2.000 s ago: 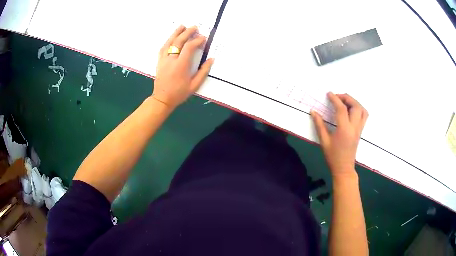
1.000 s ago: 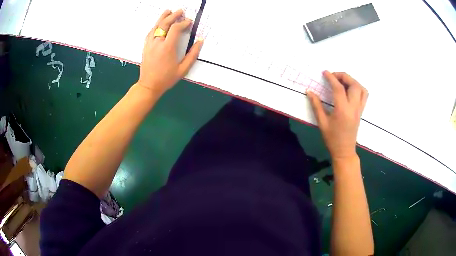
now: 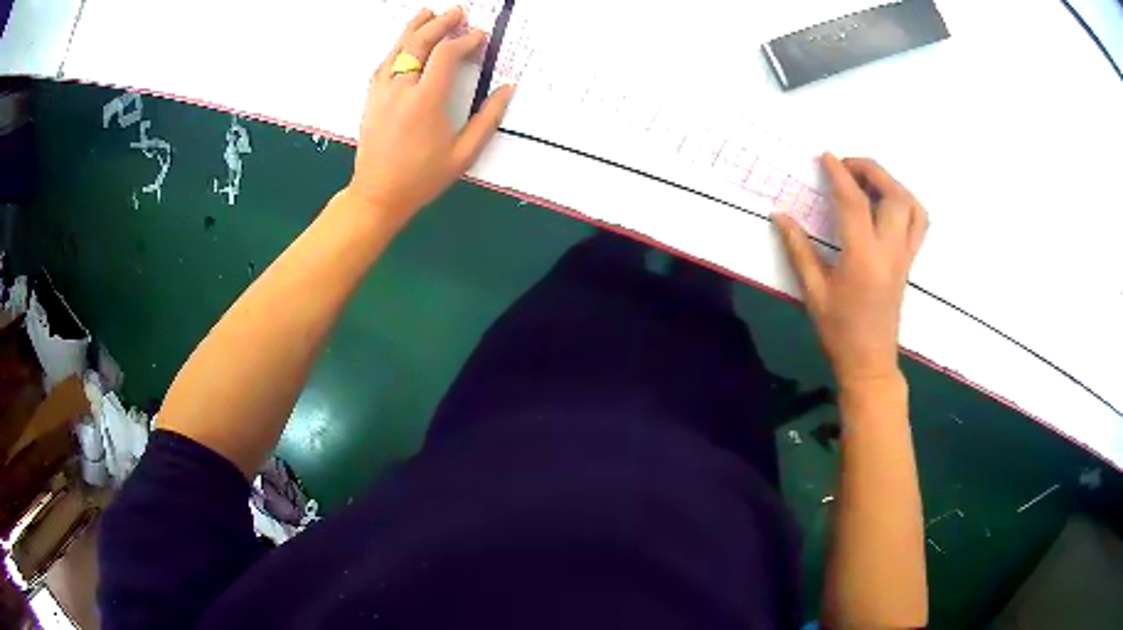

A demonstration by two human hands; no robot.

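Note:
A clear grading ruler [image 3: 739, 160] with a pink-red grid lies on large white paper pattern pieces [image 3: 665, 62] and slants down to the right, just above a thin black line. It nearly vanishes against the white in its middle. My left hand [image 3: 425, 105], with a gold-coloured ring, holds the ruler's left part down with spread fingers beside a thick black gap. Pink marks show on both sides of the gap. My right hand [image 3: 862, 246] holds the right part down between thumb and fingers. No pen can be made out in either hand.
A dark grey pattern weight [image 3: 856, 43] lies on the paper at the upper right. The white table's red-lined edge [image 3: 554, 209] runs between my arms and the work. Below is a green floor [image 3: 148, 259] with scraps. Brown and white material [image 3: 74, 431] is heaped at the lower left.
The view has shifted, so table and weight sit higher in the picture. Both hands keep nearly the same places on the paper. The ruler's pink grid shows more clearly than two seconds ago.

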